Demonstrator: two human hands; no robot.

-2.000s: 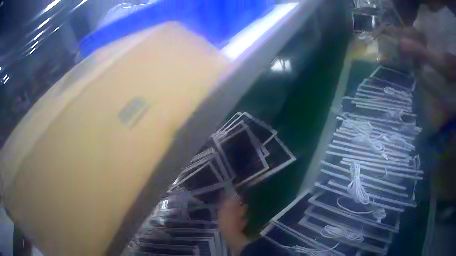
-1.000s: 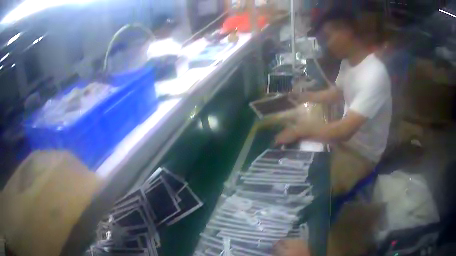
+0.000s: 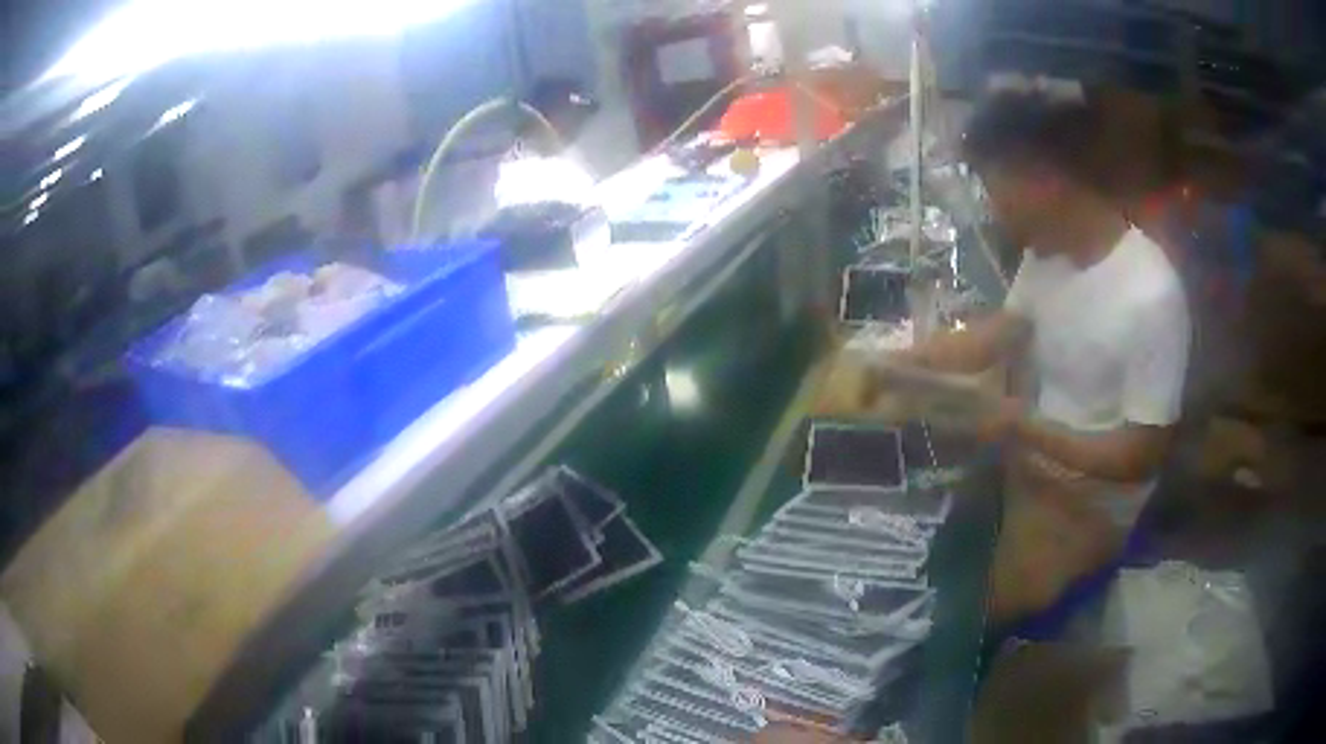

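Observation:
Framed dark panels with white cords (image 3: 785,625) lie in an overlapping row on the right side of the green belt (image 3: 698,436). A second overlapping pile of framed panels (image 3: 545,538) lies at the lower left, partly beside the carton. A blurred sliver of a hand, which looks like my right hand (image 3: 800,733), shows at the bottom edge over the near end of the right row. Its fingers and anything in them are cut off. My left hand is not in view.
A blue bin (image 3: 364,364) with pale wrapped items stands on the white shelf (image 3: 451,422) at left. A tan carton (image 3: 160,581) is nearer. A person in a white T-shirt (image 3: 1098,334) works across at right. A thin upright pole (image 3: 916,146) stands behind the belt.
The view has swung up and away from the carton, bringing the co-worker and blue bin into view. The hand earlier beside the left pile is gone from there. A framed panel the co-worker held has moved.

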